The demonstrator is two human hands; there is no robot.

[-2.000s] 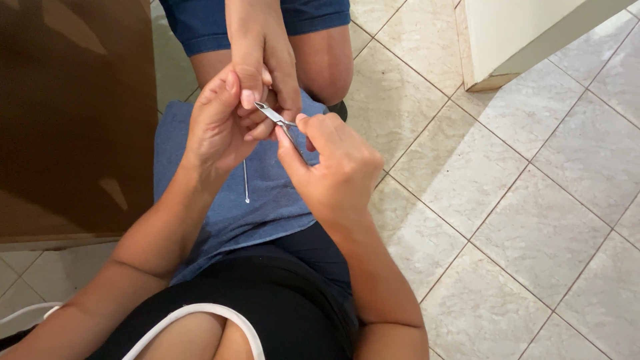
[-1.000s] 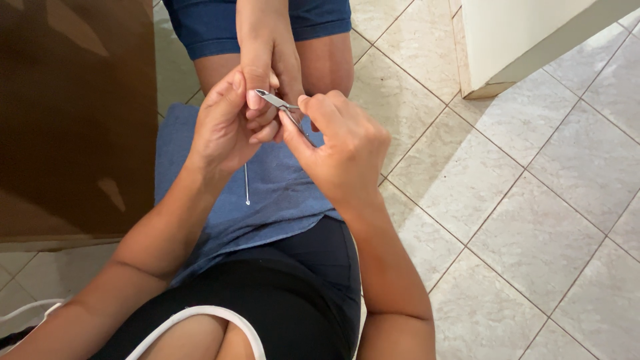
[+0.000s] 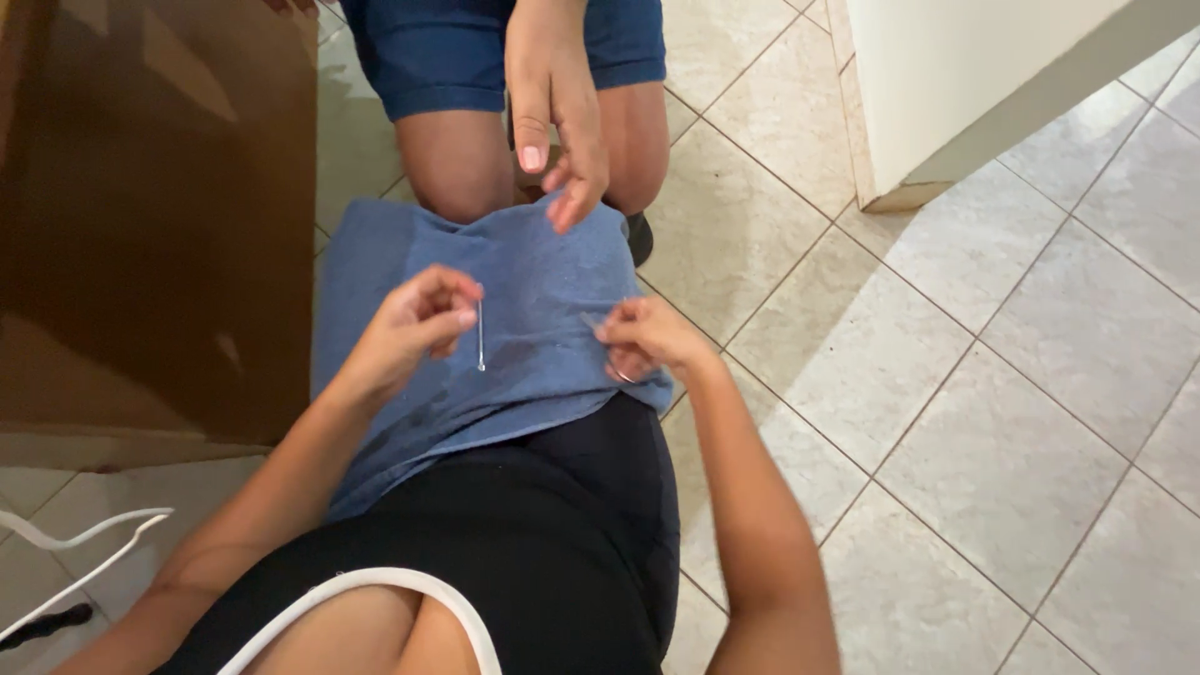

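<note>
My left hand [image 3: 427, 319] is over the blue towel [image 3: 525, 272] on my lap, its thumb and fingers bent. Its fingertips are at the upper end of a thin metal rod-like tool [image 3: 481, 337]; whether they grip it or only touch it cannot be told. My right hand [image 3: 652, 337], over the towel's right side, has its fingers closed round the small metal nippers [image 3: 592, 322], which are blurred and mostly hidden. Above the towel hangs another person's hand [image 3: 562, 122], fingers pointing down, apart from both my hands.
The other person's knees [image 3: 455, 164] and blue shorts [image 3: 431, 56] are just beyond the towel. A brown wooden panel [image 3: 150, 234] stands at the left, a pale wall end [image 3: 947, 84] at the upper right. Floor tiles [image 3: 937, 412] spread to the right; white cord [image 3: 84, 539] shows lower left.
My hands have let go of the other person's fingers and drawn back, moving apart. The nippers have moved away from those fingers with my right hand. My left hand has come down to the thin tool.
</note>
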